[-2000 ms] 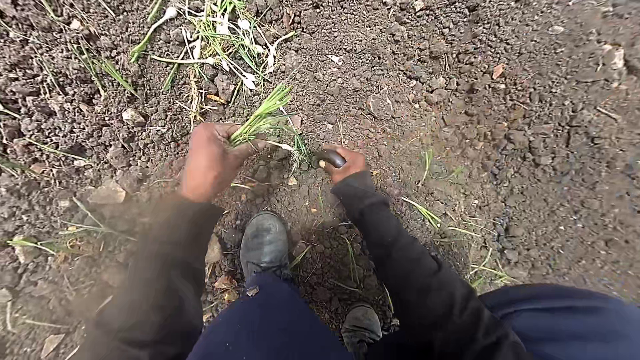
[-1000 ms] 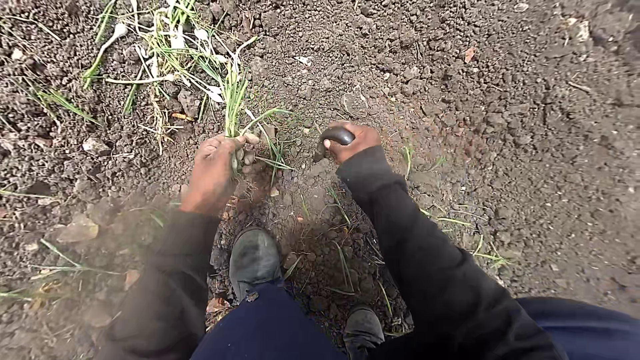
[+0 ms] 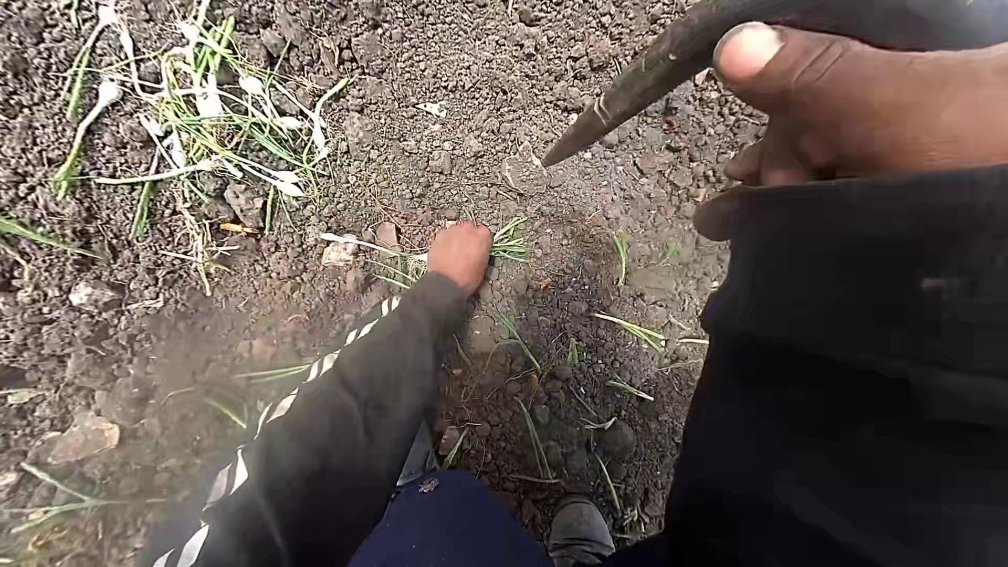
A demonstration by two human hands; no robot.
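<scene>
My left hand (image 3: pixel 461 256) is low at the soil, closed around a small bunch of green seedlings (image 3: pixel 510 241) whose leaves stick out on its right. A pale stem lies on the ground just left of that hand. My right hand (image 3: pixel 811 110), raised close to the camera at the upper right, grips a dark, pointed hand tool (image 3: pixel 650 75). The tool's tip points down and left above the soil, and its other end is cut off by the frame. A loose pile of uprooted onion-like seedlings with white bulbs (image 3: pixel 209 106) lies at the upper left.
Small green seedlings (image 3: pixel 520 342) stand or lean in the soil between and right of my arms. A flat stone (image 3: pixel 85 439) and a pale stone (image 3: pixel 93 295) lie at the left. One of my shoes (image 3: pixel 580 529) shows at the bottom, beside my blue-clad leg (image 3: pixel 453 524).
My right hand has come up with the tool, from near the ground to close by the camera. My left hand has moved right relative to the seedling pile, still with seedlings in it.
</scene>
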